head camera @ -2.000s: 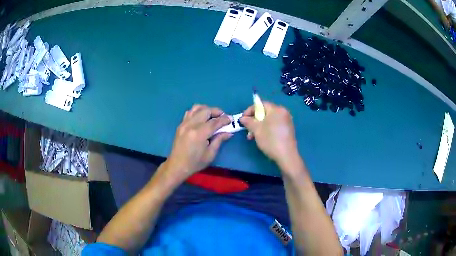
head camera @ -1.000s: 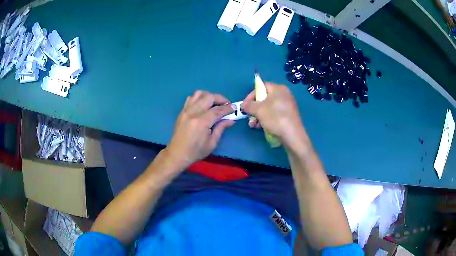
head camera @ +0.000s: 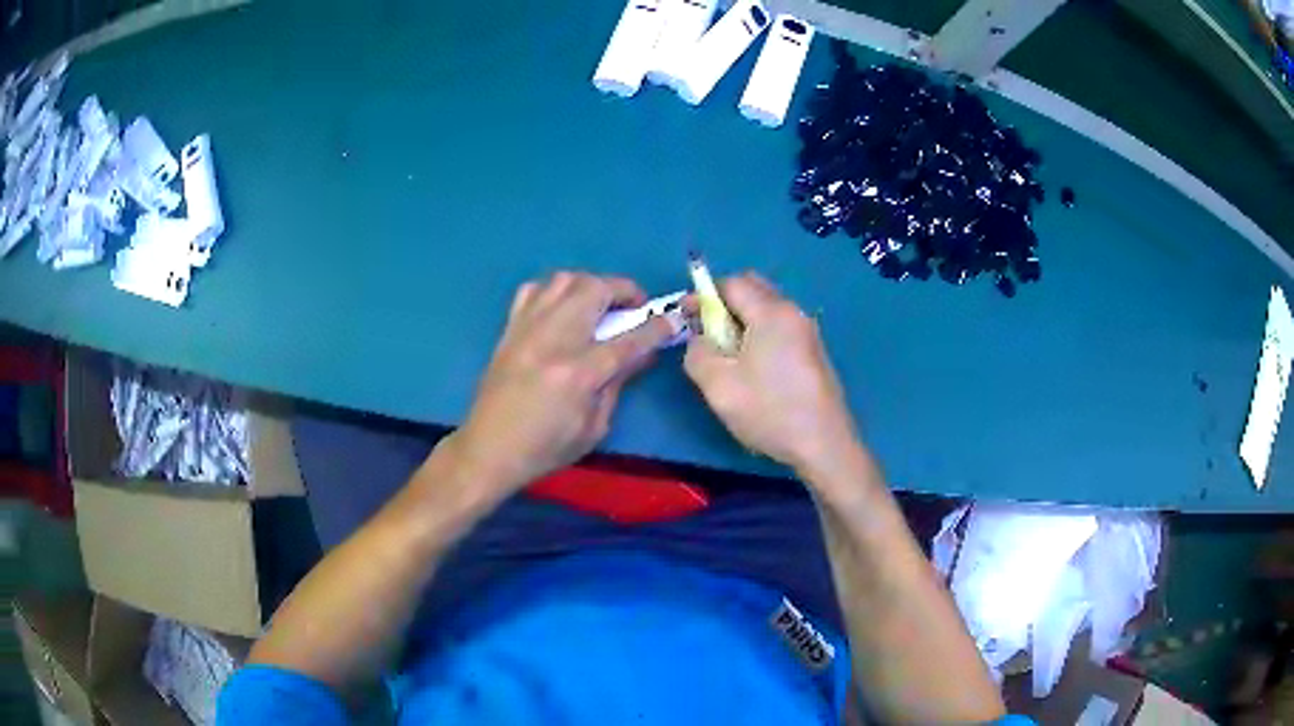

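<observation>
A white plastic housing [head camera: 625,321] is held above the near part of the green-blue bench top, between my hands. My left hand [head camera: 558,362] grips it from the left, with thumb and fingers around it. My right hand [head camera: 766,369] holds the small hand tool [head camera: 715,314] by its pale yellow handle, its thin dark tip pointing up and away. My right fingertips are at the right end of the housing. A dark opening or insert on the housing is partly hidden by my fingers.
Small black inserts [head camera: 915,177] lie piled right of centre. Several finished housings [head camera: 775,71] stand in a row at the far edge. Loose white housings [head camera: 107,185] lie heaped at left. A white strip [head camera: 1267,390] lies far right. A carton [head camera: 163,546] and white bags [head camera: 1043,589] are below the bench.
The housing has turned in my left hand, and my left thumb now lies over its right end. The tool has tilted to point slightly left. The camera view has shifted a little.
</observation>
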